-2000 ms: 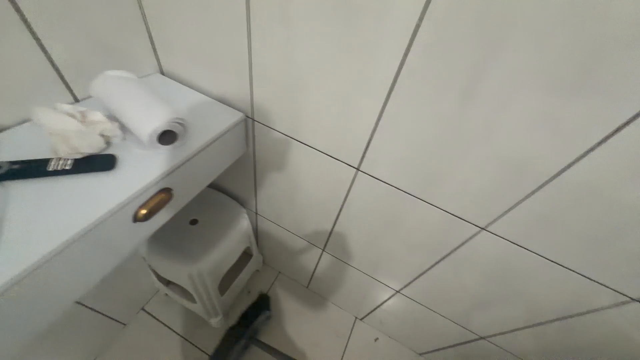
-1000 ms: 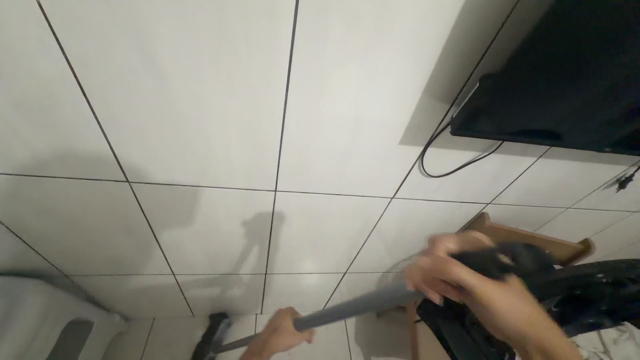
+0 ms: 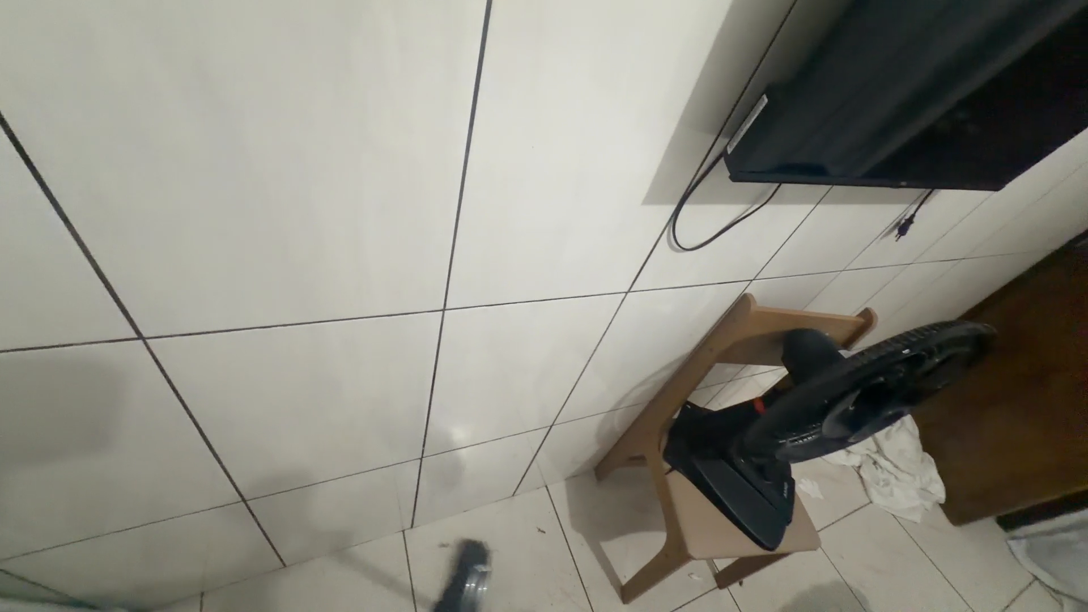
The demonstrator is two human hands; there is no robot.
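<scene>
Neither of my hands is in the frame of now. A dark, blurred floor tool head [image 3: 466, 578], perhaps a broom's, rests on or just above the light tiled floor at the bottom centre, close to the foot of the wall. Its handle, and whatever holds it, cannot be seen. To its right stands a brown chair [image 3: 710, 518] with a black electric fan [image 3: 858, 399] on its seat.
A black television [image 3: 918, 102] hangs on the tiled wall, with a looped cable [image 3: 680, 229] and a dangling plug [image 3: 905, 226]. A white cloth [image 3: 901, 472] lies on the floor behind the chair, near a brown wooden door [image 3: 1011, 391].
The view has swung right, from the table and plastic stool to the chair and fan. Both my hands, on a grey pole one second ago, are out of view.
</scene>
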